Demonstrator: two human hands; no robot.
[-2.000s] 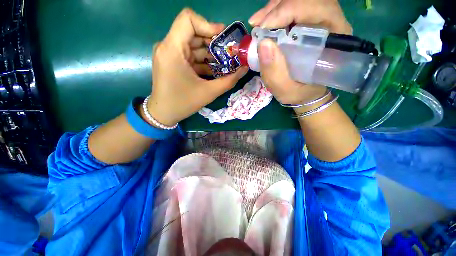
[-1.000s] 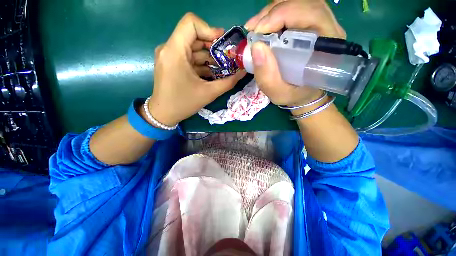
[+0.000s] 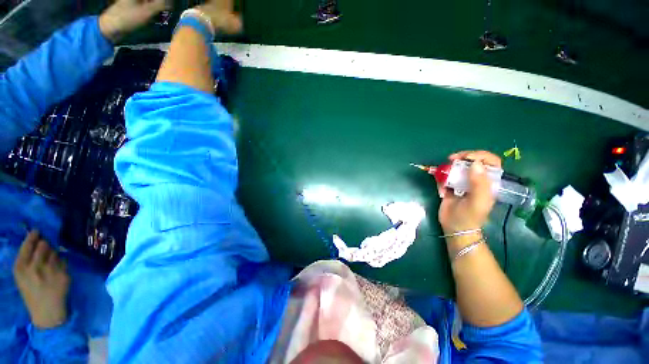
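My right hand [image 3: 470, 188] is shut on the glue syringe [image 3: 512, 190], right of centre over the green mat. The syringe's red needle hub [image 3: 440, 173] and thin needle [image 3: 421, 167] point left, with nothing at the tip. My left hand [image 3: 217, 15] is stretched far out to the top left, blurred and near the picture's top edge; I cannot tell if it holds anything. A crumpled white wipe [image 3: 388, 243] with reddish marks lies on the mat between my arms. No watch housing shows in my right hand.
A black parts tray [image 3: 78, 156] with housings is at the left. Another person's hands [image 3: 135, 13] show at the top left and lower left. A pale strip [image 3: 398, 67] crosses the far side, small dark parts beyond. Dispenser [image 3: 626, 242], white tissue [image 3: 566, 212] and clear hose [image 3: 562, 249] are right.
My left hand has left the syringe tip and reached far forward left; the housing is gone from there. My right hand and syringe are farther forward. The view has shifted, showing the far strip.
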